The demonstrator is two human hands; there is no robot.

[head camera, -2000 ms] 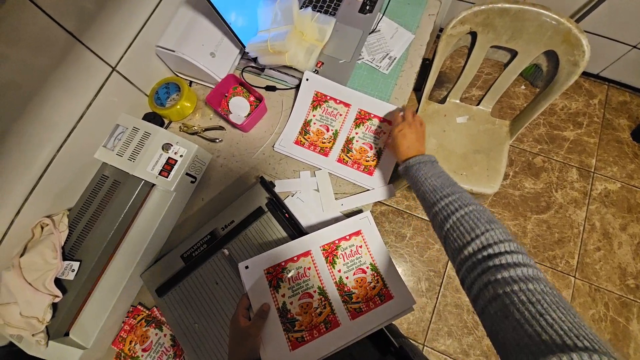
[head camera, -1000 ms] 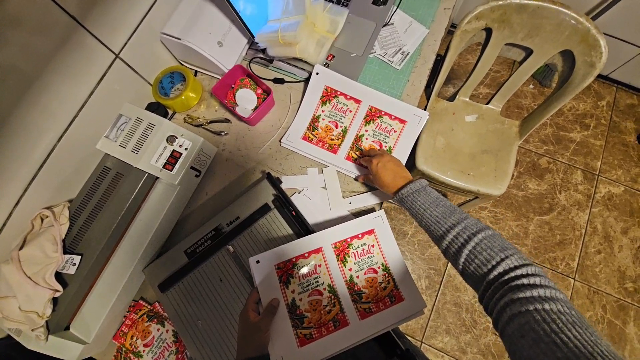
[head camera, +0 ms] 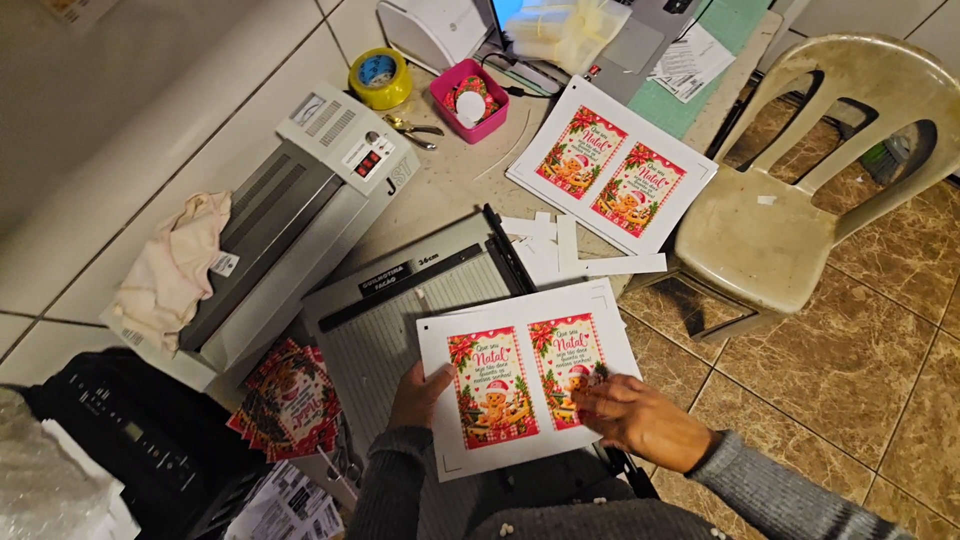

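Note:
My left hand (head camera: pixel 421 396) grips the left edge of a white printed sheet (head camera: pixel 525 442), perhaps a few sheets, with two red Christmas cards on it. The thumb lies on top. Fingers of my right hand (head camera: pixel 637 420) rest on the right-hand card, somewhat spread; whether they pinch the paper cannot be told. The sheet is over a guillotine paper cutter (head camera: pixel 405 307), which it partly hides. A stack of similar printed sheets (head camera: pixel 660 150) lies up and to the right. White paper strips (head camera: pixel 568 244) lie between that stack and the cutter.
A laminator (head camera: pixel 262 217) with a cloth (head camera: pixel 176 266) on it stands left. Behind are yellow tape (head camera: pixel 401 82), pliers (head camera: pixel 414 131), a pink box (head camera: pixel 487 131) and a laptop (head camera: pixel 637 52). Cut cards (head camera: pixel 292 405), scissors (head camera: pixel 341 465) and a black printer (head camera: pixel 142 442) are lower left. A plastic chair (head camera: pixel 757 232) stands right.
My right hand has left the stack of sheets at the upper right and come down to the sheet in my left hand. The view has shifted, showing the black printer at lower left.

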